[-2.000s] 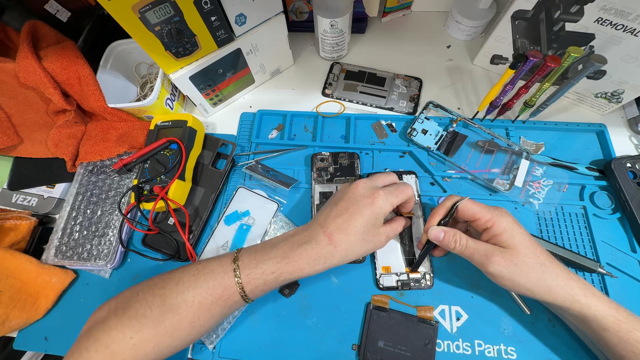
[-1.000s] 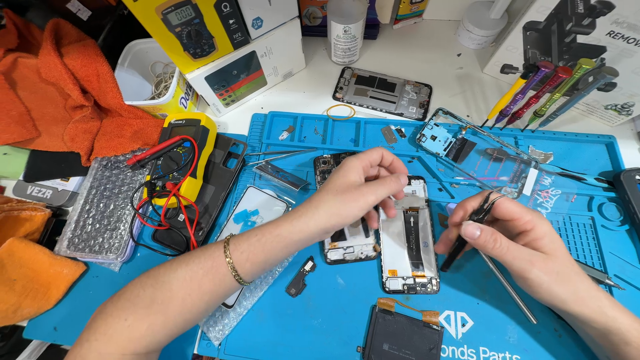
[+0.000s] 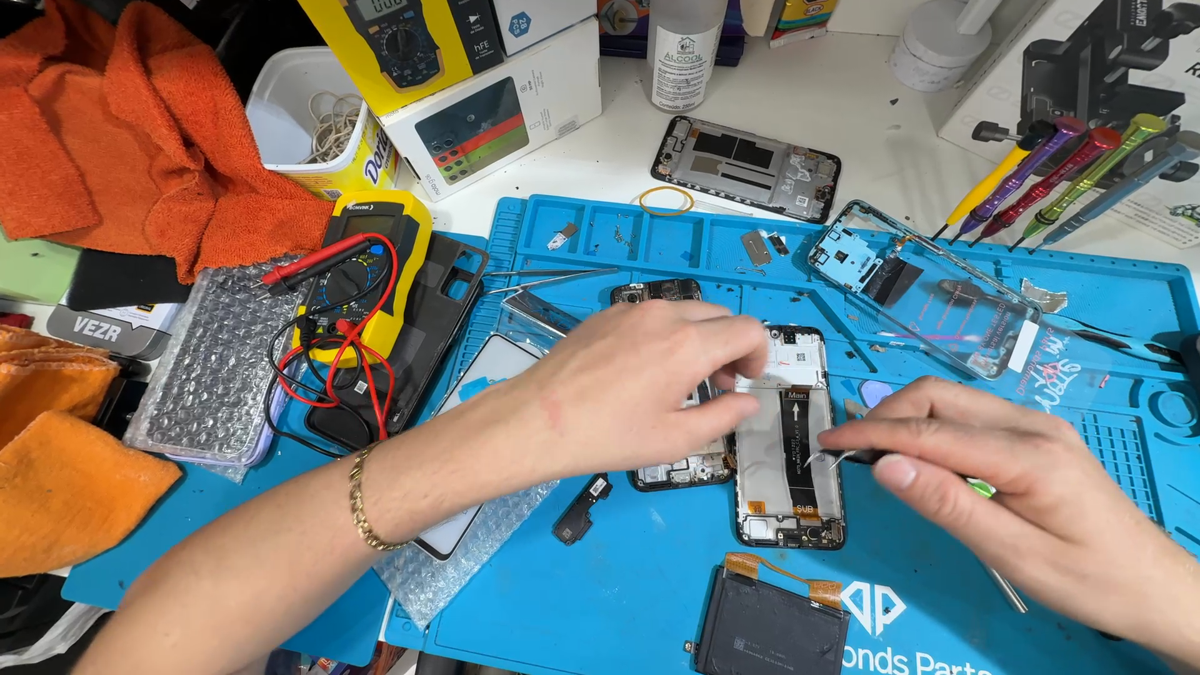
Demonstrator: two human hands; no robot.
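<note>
My left hand (image 3: 656, 384), with a gold chain bracelet at the wrist, hovers over the gap between two opened phones, fingers loosely curled and apart. My right hand (image 3: 975, 478) grips a thin tool with a fine curved metal tip (image 3: 825, 457), probably tweezers; a green-ended metal tool (image 3: 982, 487) also shows under this hand. The tip is over the right phone frame (image 3: 761, 422), near its black flex cable (image 3: 798, 450). The left phone (image 3: 656, 473) is partly hidden by my left hand. A removed battery (image 3: 769, 623) lies below the right phone.
A blue silicone repair mat (image 3: 619, 581) carries the parts. A small black module (image 3: 582, 509), a screen panel on bubble wrap (image 3: 469, 553) and a yellow multimeter (image 3: 370, 272) with leads are left. A clear back cover (image 3: 923, 291) and upright screwdrivers (image 3: 1050, 178) are right; a bottle (image 3: 682, 56) stands behind.
My right hand has brought its tool from beside the right phone back over the flex cable. My left hand has moved off the right phone's upper part. The view has shifted slightly.
</note>
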